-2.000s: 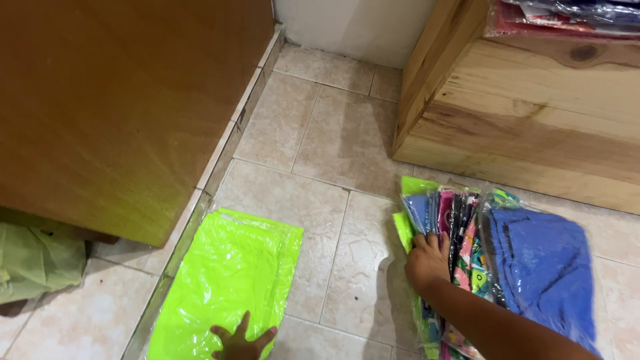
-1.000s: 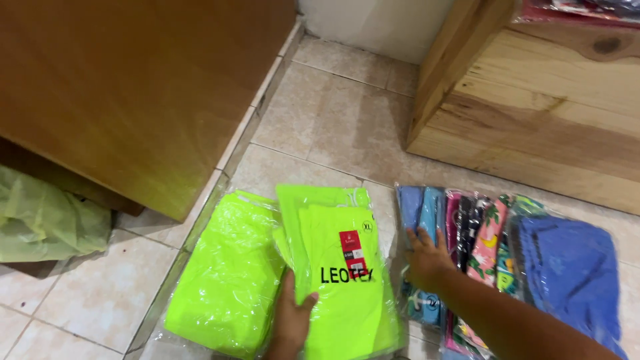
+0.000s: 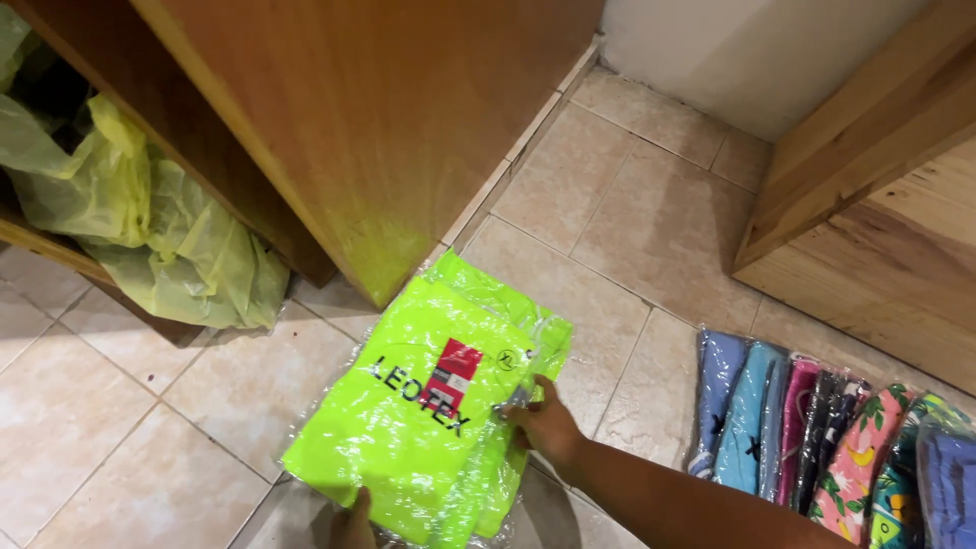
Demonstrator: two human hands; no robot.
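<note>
A neon green folded garment in a clear plastic bag (image 3: 412,366) lies at the lower centre, over at least one more neon green packet (image 3: 550,335) that shows at its right side. The upper bag bears a red tag and black printing. My right hand (image 3: 543,423) pinches the right edge of the green packets between thumb and fingers. At the near edge my left hand (image 3: 354,526) shows only in part, its thumb against the plastic and its other fingers hidden. Bagged folded garments in blue, pink, black and prints (image 3: 801,442) stand side by side on the floor at the right.
A brown wooden furniture panel (image 3: 366,114) rises behind the green packets. Yellowish plastic bags (image 3: 168,229) sit in a low shelf at the left. A pale wooden box (image 3: 877,252) stands at the right on the tiled floor (image 3: 610,198).
The green packets, side by side a second ago, now lie stacked together. My right hand has left the row of coloured garments and come to the green packets' right edge. The view has swung left.
</note>
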